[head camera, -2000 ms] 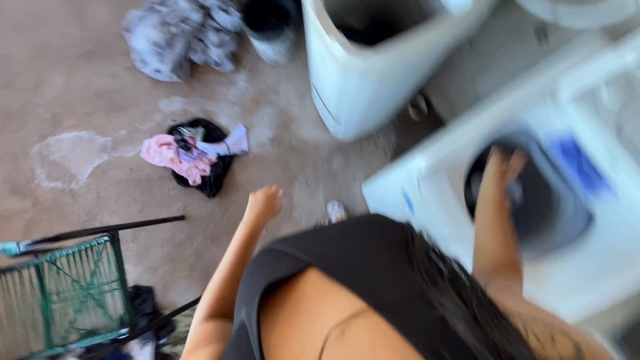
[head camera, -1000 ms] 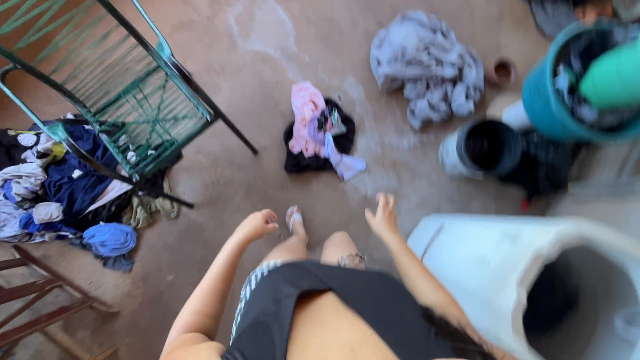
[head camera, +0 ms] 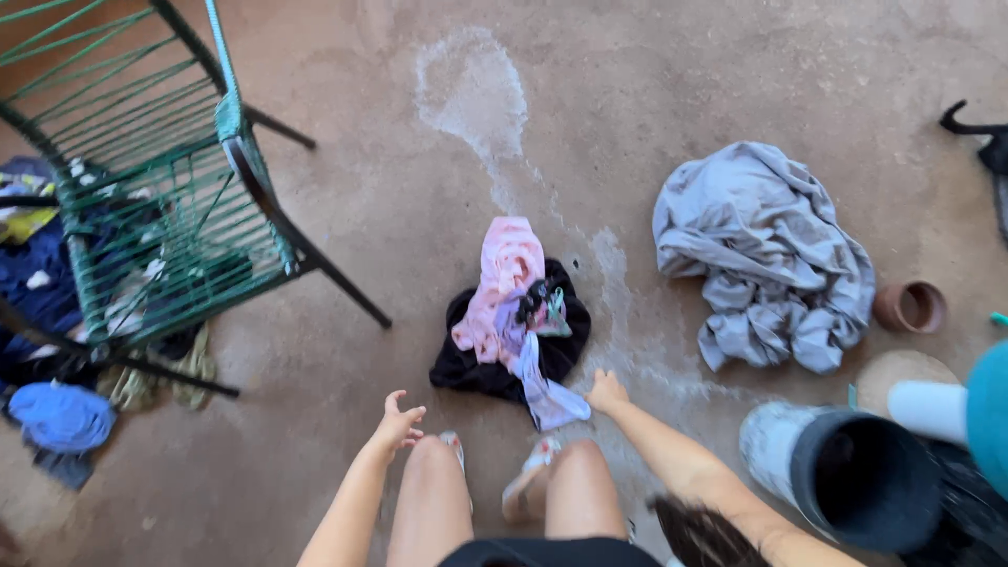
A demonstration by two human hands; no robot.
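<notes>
A small heap of clothes lies on the concrete floor in front of my feet: a pink garment (head camera: pixel 508 268) and a lavender garment (head camera: pixel 551 394) on top of a black cloth (head camera: pixel 465 366). My right hand (head camera: pixel 606 391) is by the lower end of the lavender garment; whether it touches the cloth I cannot tell. To the left of the heap and nearer my knees, my left hand (head camera: pixel 400 424) hangs with its fingers spread and nothing in it.
A green corded chair (head camera: pixel 157 236) with dark metal legs stands at left, beside piled clothes (head camera: pixel 35 268). At right lie a bundled grey sheet (head camera: pixel 756 244) and a brown clay pot (head camera: pixel 909 307). A dark-rimmed bucket (head camera: pixel 803 465) and part of a teal container (head camera: pixel 988 417) are at lower right.
The view has swung away from the white washing machine. My right hand has left its opening and is now down near the heap of clothes.
</notes>
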